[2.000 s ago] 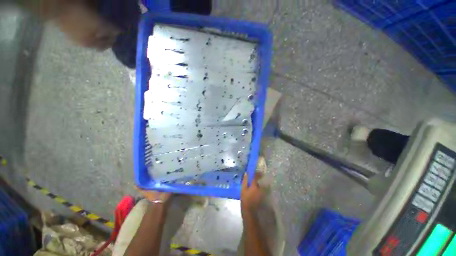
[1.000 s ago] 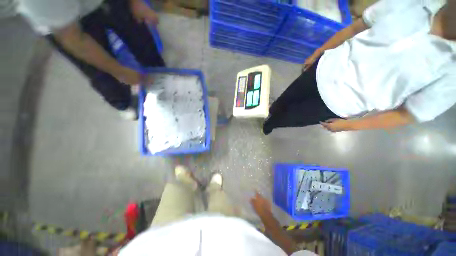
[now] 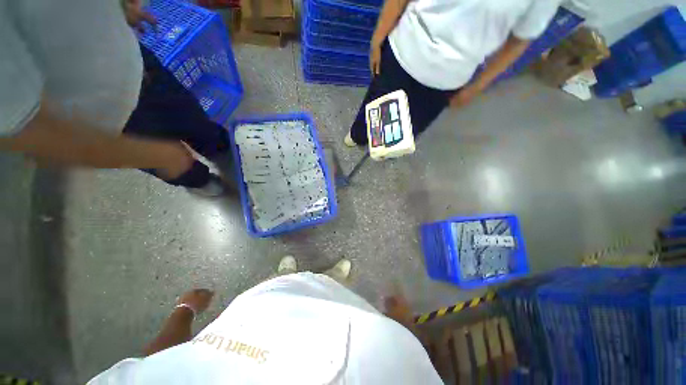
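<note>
A blue crate [image 3: 329, 197] full of silver-grey punched metal plates [image 3: 282, 169] sits in front of me, over a low scale platform whose edge shows at its right. The cream scale indicator [image 3: 390, 126] with lit displays stands on a thin post to the right. My left hand [image 3: 197, 299] is low at my left side, away from the crate, fingers loosely apart and empty. My right hand [image 3: 396, 307] is at my right side, small, blurred and partly cut off by my shirt; its fingers are unclear. Neither hand touches the crate.
A coworker's arm [image 3: 113, 150] holds a small pale object left of the crate. Another person [image 3: 444, 41] stands behind the indicator. A second filled crate [image 3: 438, 252] is on the floor at right. Stacked blue crates [image 3: 594, 323], a pallet [image 3: 478, 350], and an empty crate [image 3: 199, 56] also show.
Two seconds ago both my hands held the plate crate's near edge; they are now off it. The left coworker's hand has moved off the crate. The view has shifted, showing more of the right side.
</note>
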